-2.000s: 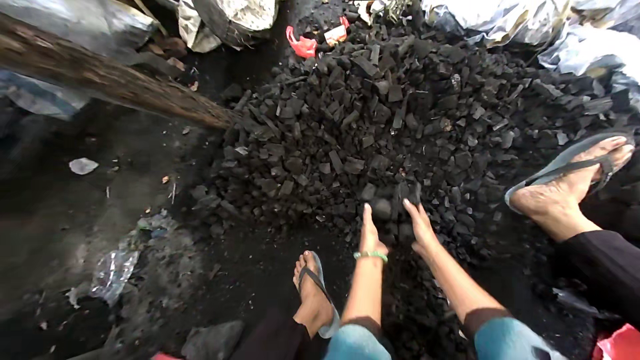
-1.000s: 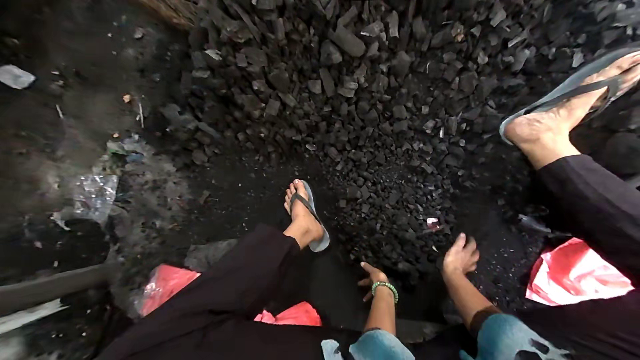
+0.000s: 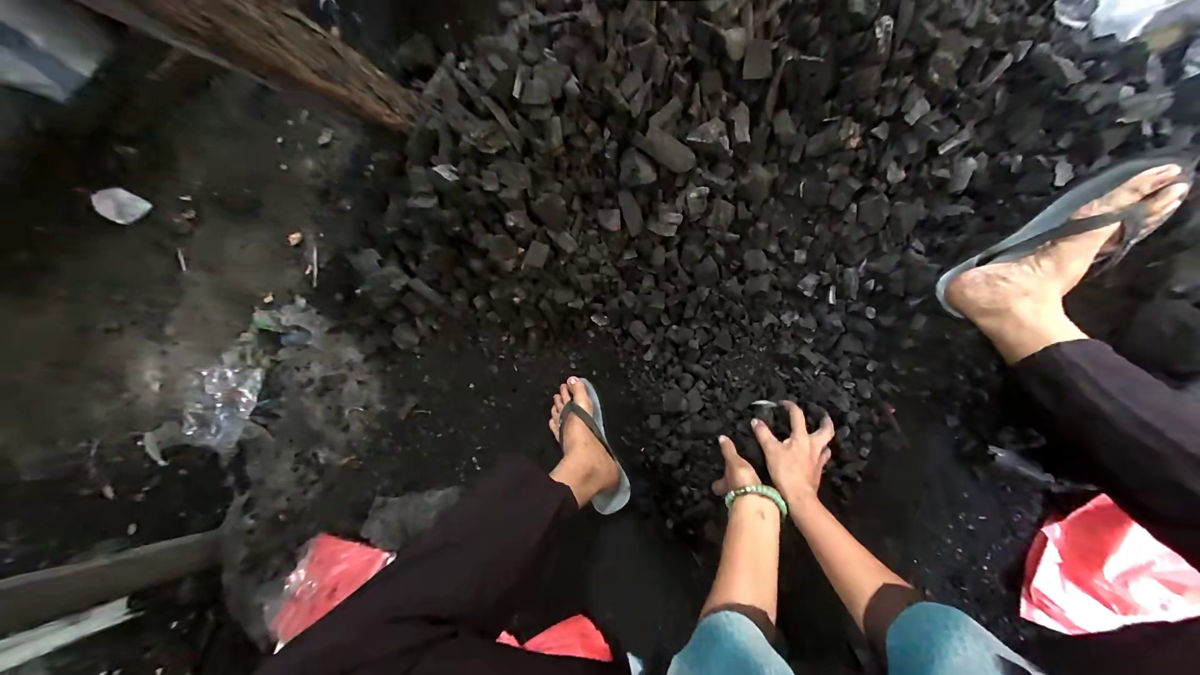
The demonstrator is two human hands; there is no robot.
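A wide heap of black charcoal pieces (image 3: pixel 656 187) spreads over the ground before me. My left hand (image 3: pixel 738 467), with a green bead bracelet (image 3: pixel 756 497) at its wrist, is at the near edge of the heap, thumb and fingers apart. Close beside it on the right, my right hand (image 3: pixel 797 452) reaches over small charcoal pieces with its fingers spread and bent. Dark charcoal lies just beyond its fingertips; I see nothing gripped in either hand. Both sleeves are blue.
My feet in grey flip-flops (image 3: pixel 609 469) stand on either side of the hands. A wooden pole (image 3: pixel 309 56) meets the heap at upper left. Red plastic (image 3: pixel 1116 562) lies at lower right, more (image 3: pixel 333 581) at lower left. Clear plastic scrap (image 3: pixel 222 403) lies on the left.
From one second ago, both hands have moved forward from beside my legs to the charcoal's near edge and come closer together. Two seconds ago they were side by side at larger pieces.
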